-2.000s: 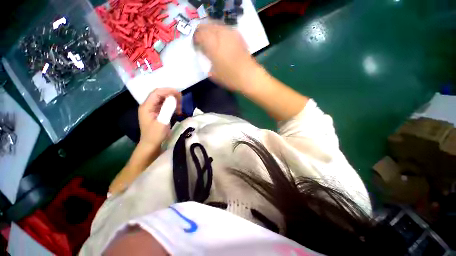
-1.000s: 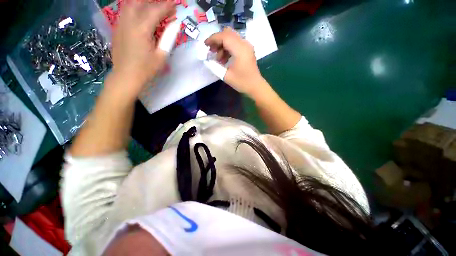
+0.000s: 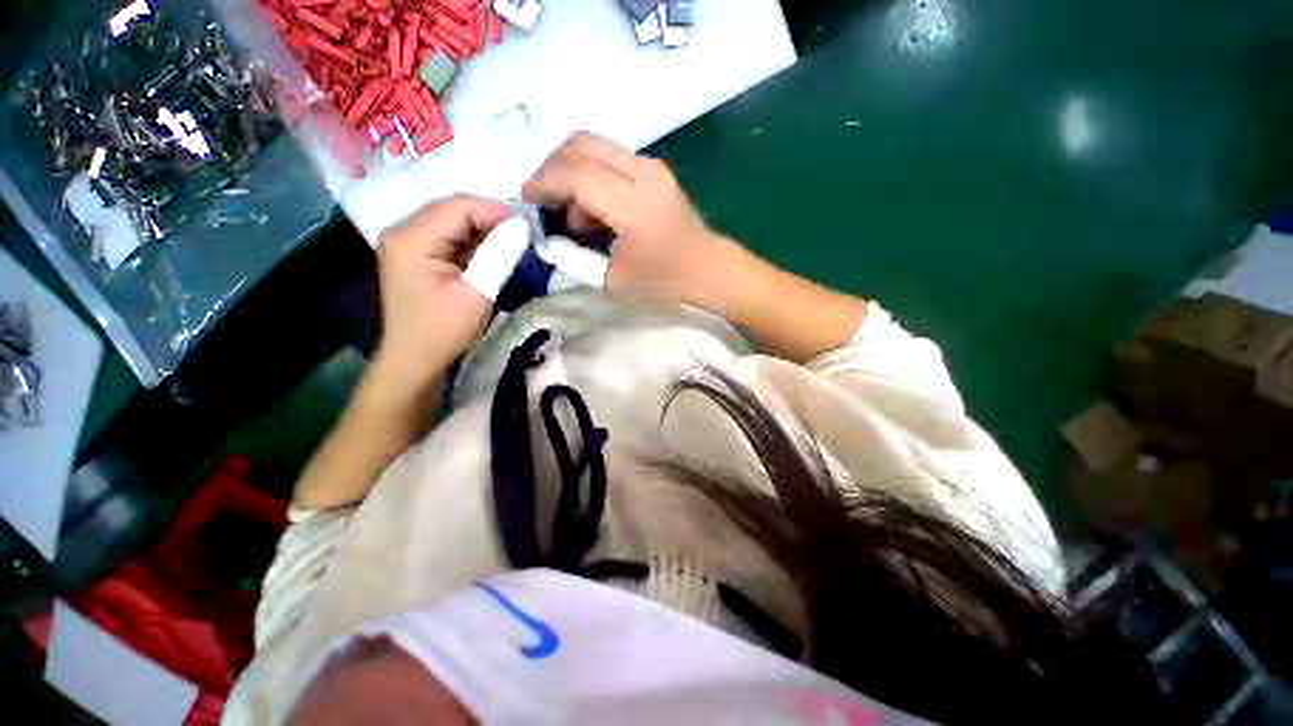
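Observation:
My left hand (image 3: 443, 277) and my right hand (image 3: 624, 220) meet above the lap, at the near edge of the white board (image 3: 596, 85). Both thumbs have white wraps. A small pale, shiny piece (image 3: 529, 221) shows between the fingertips of both hands; its details are too small and hidden to tell. The heap of red tabs (image 3: 390, 57) lies on the board beyond my hands. A heap of small silver metal clips (image 3: 142, 121) lies on clear plastic to the left.
A few dark tabs (image 3: 664, 17) lie at the board's far side. Another white sheet (image 3: 50, 426) with silver pieces is at far left. Red sheets (image 3: 156, 610) are at lower left. Cardboard boxes (image 3: 1198, 383) stand at the right.
My left hand has come back from over the red heap to near the lap. My right hand has moved nearer to it, and their fingertips now meet. The view has shifted slightly.

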